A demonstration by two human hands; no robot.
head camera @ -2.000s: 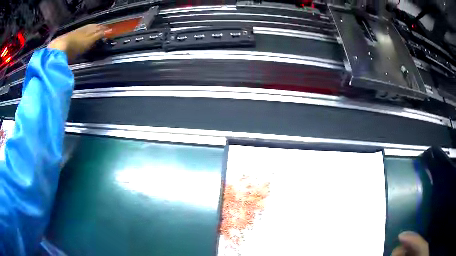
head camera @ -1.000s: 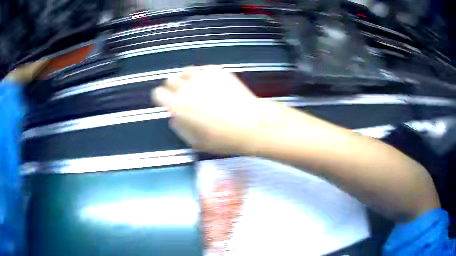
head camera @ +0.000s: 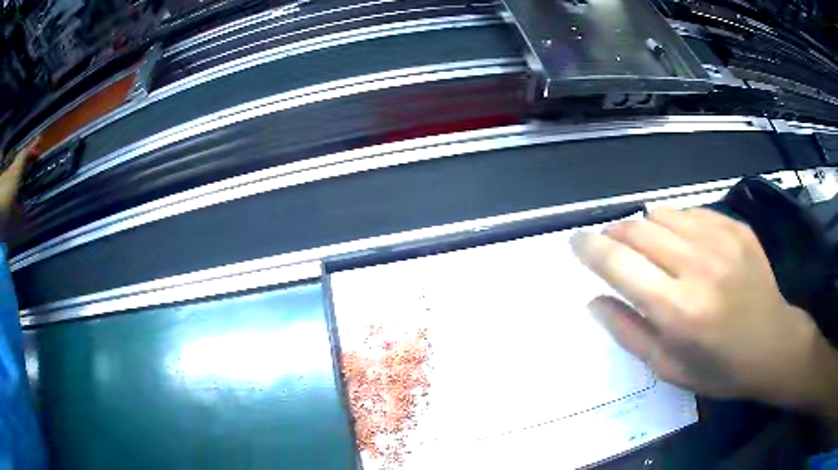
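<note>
Many tiny copper-coloured parts (head camera: 388, 390) lie heaped at the left edge of the white paper (head camera: 515, 349), which lines a black-rimmed tray (head camera: 334, 321). My right hand (head camera: 685, 298) is over the right side of the paper, fingers pointing left with thumb and forefinger apart; nothing shows between them. My left hand (head camera: 13, 184) is cut off by the left picture edge, beside a dark fixture (head camera: 53, 171) on the conveyor. Its fingers are mostly out of view, so its grip cannot be told.
The conveyor (head camera: 303, 209) runs behind the tray between bright rails. A metal machine plate (head camera: 611, 50) sits over the rails at upper right. An orange-brown strip (head camera: 87, 115) lies at upper left. A green mat (head camera: 193, 376) is left of the tray. A black curved object (head camera: 781, 229) stands at right.
My right hand came up from the lower right, reached over the conveyor, then moved back over the paper. The view has turned, and my left hand now sits at the left picture edge.
</note>
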